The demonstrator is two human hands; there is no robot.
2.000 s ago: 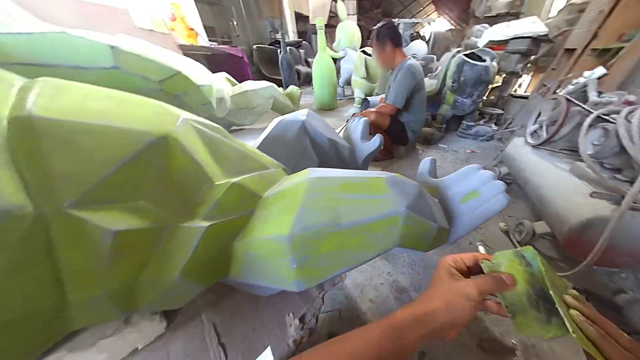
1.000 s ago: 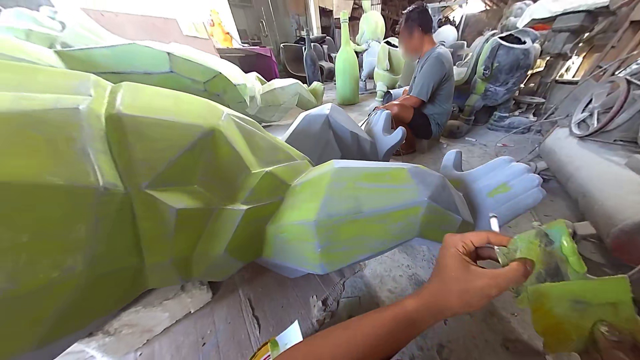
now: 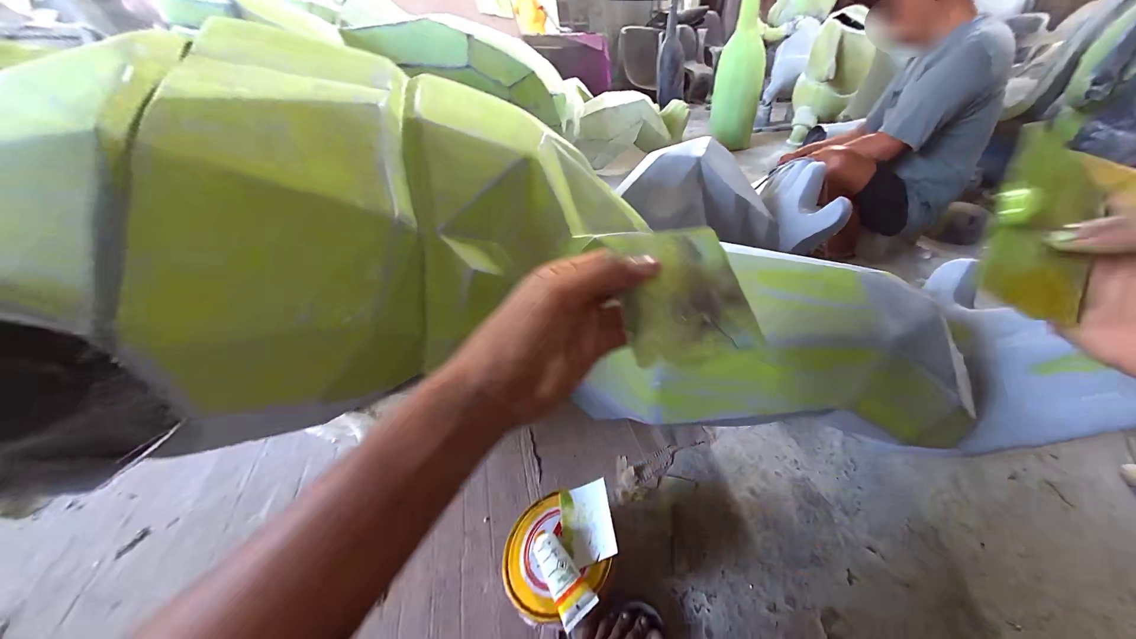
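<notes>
My left hand [image 3: 568, 319] grips a thin flat sheet [image 3: 688, 293] smeared with green putty, in front of the forearm of a large faceted sculpture [image 3: 284, 240]. At the right edge my right hand [image 3: 1109, 284] is closed on a second flat piece [image 3: 1034, 240] coated in green and yellow; it is blurred. The sculpture is yellow-green with grey seams. Its pale blue-grey hand [image 3: 1047, 373] with a green streak lies below my right hand.
A round yellow tin [image 3: 515, 568] on the floor carries a tube [image 3: 564, 577] and a white card [image 3: 590, 524]. A person [image 3: 945, 115] in a grey shirt sits beyond a second sculpted hand [image 3: 803, 209]. A green bottle-shaped form [image 3: 738, 80] stands behind.
My hands were close together near the sculpture's hand; now they are wide apart, the left one over the forearm. The view has shifted, showing the tin and tube below.
</notes>
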